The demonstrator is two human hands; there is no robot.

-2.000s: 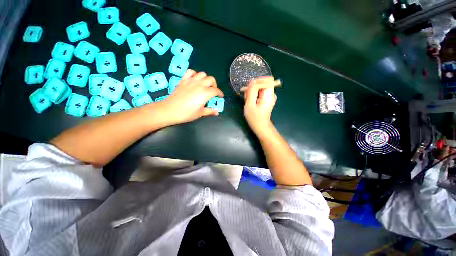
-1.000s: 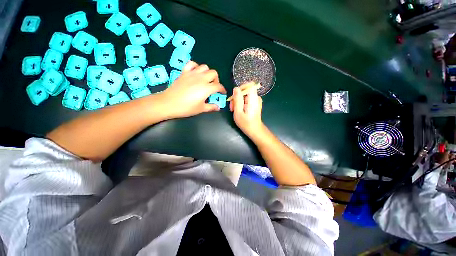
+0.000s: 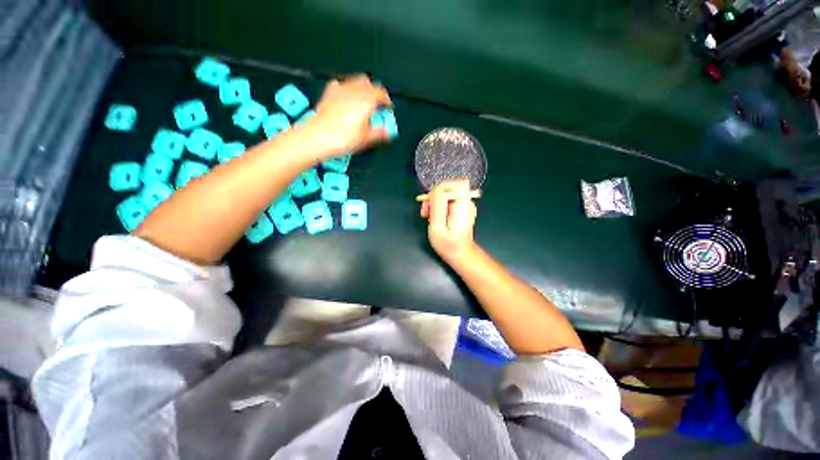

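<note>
My left hand (image 3: 349, 115), blurred, is raised toward the mat's far edge and holds a turquoise housing (image 3: 385, 123) at its fingertips. My right hand (image 3: 452, 216) holds a pale stick tool (image 3: 450, 196) crosswise in its fingers, at the near rim of the round dish (image 3: 450, 154). The dish holds many tiny grey parts, too small to see singly. Many loose turquoise housings (image 3: 191, 114) with dark centre marks lie to the left, some hidden beneath my left forearm. One housing (image 3: 354, 215) lies nearest the middle.
A small zip bag (image 3: 607, 198) lies right of the dish. A black cooling fan (image 3: 706, 255) stands at the right bench edge. Clear stacked trays (image 3: 54, 135) rise at the far left. A long green surface (image 3: 539, 63) runs beyond the mat. Part of a person's pale sleeve shows at right.
My left hand has moved away from me, up over the mat, with a housing. My right hand still holds the stick, now turned crosswise. The view has shifted, showing the stacked trays.
</note>
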